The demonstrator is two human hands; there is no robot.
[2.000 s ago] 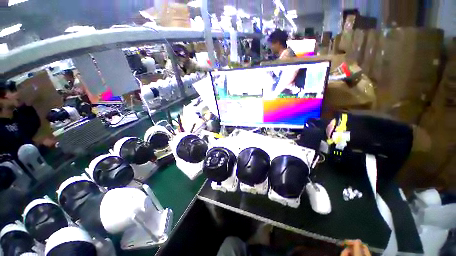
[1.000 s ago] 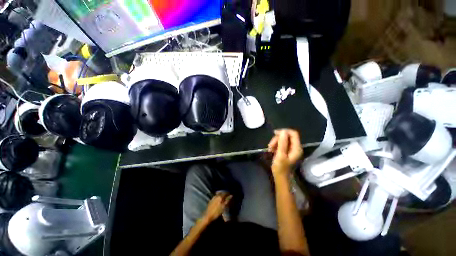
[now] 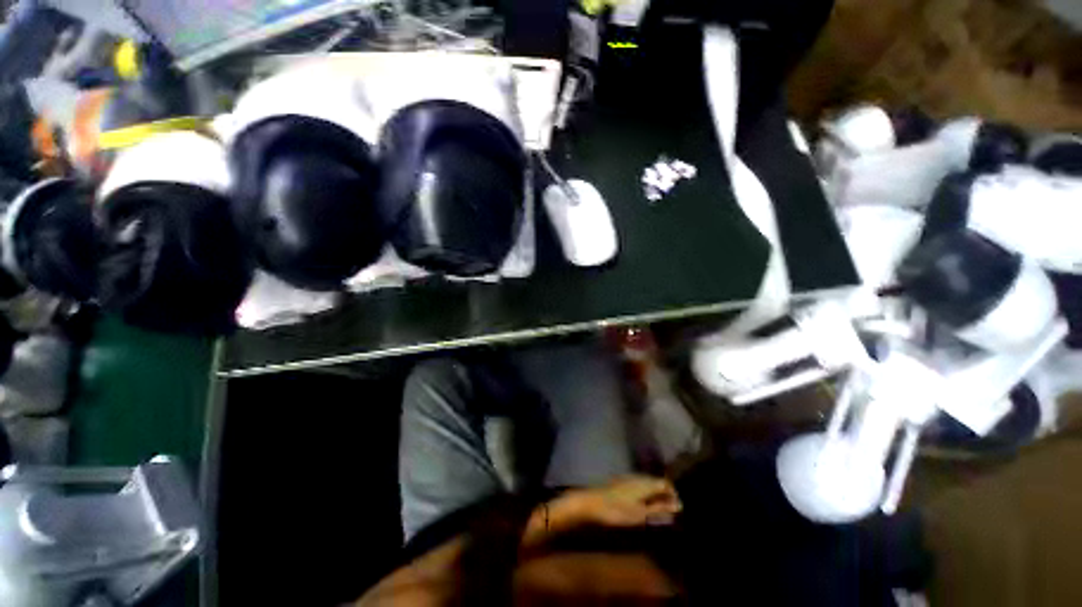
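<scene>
My left hand (image 3: pixel 631 503) is low in front of my lap, at the end of a forearm that comes from the bottom left. It is blurred, and whether it holds anything cannot be told. Part of my other forearm shows at the bottom edge; my right hand is not seen. Dome cameras with white shells and black ball faces stand in a row on the dark bench, including one at the right end (image 3: pixel 453 190), one beside it (image 3: pixel 306 204) and one farther left (image 3: pixel 170 255). Neither hand touches them.
A white mouse (image 3: pixel 581 222) lies right of the row, near small white pieces (image 3: pixel 667 178) and a long white strip (image 3: pixel 750 196) hanging over the bench edge. White housings and brackets (image 3: pixel 833 474) are piled at the right. Another bracket unit (image 3: pixel 101 534) stands at the lower left.
The view has shifted down and right. My right hand has left its place by the bench edge. My left hand has moved right across the lap.
</scene>
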